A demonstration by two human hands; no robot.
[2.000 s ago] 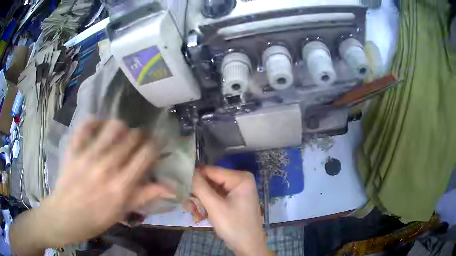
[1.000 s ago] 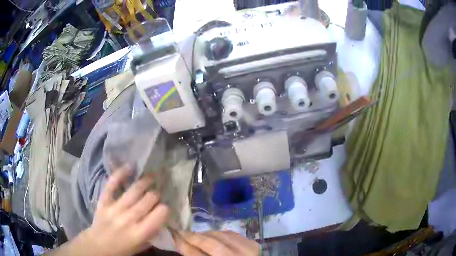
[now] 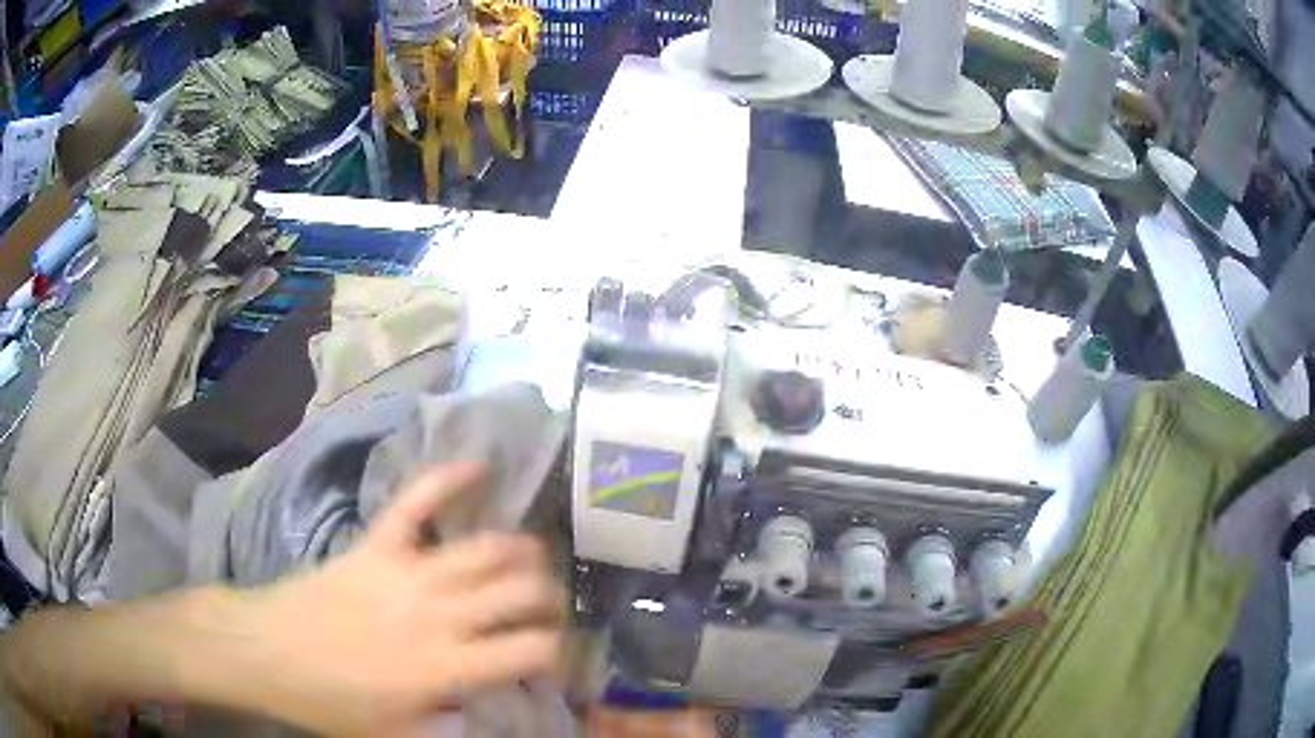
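The grey-brown fabric (image 3: 332,469) lies bunched left of the overlock machine's white head (image 3: 635,454). My left hand (image 3: 447,620) is over this fabric, back up, fingers partly spread and pointing toward the needle area. It is blurred, and whether it grips the cloth is hidden. Fabric also shows below this hand at the bottom edge. A small skin-coloured part of my right hand (image 3: 649,724) shows at the bottom edge, cut off, with its fingers not readable. The presser foot and needle are not clearly visible.
Olive-green pieces (image 3: 1125,577) hang at the machine's right. A long beige stack (image 3: 87,418) lies at far left by a striped cloth (image 3: 281,325). Thread cones (image 3: 930,58) stand behind. A reddish-brown item (image 3: 981,632) sits at the machine's right front.
The view has tilted up, showing thread cones and tables behind. My right hand has dropped mostly out of view. My left hand is still over the fabric, closer to the machine head.
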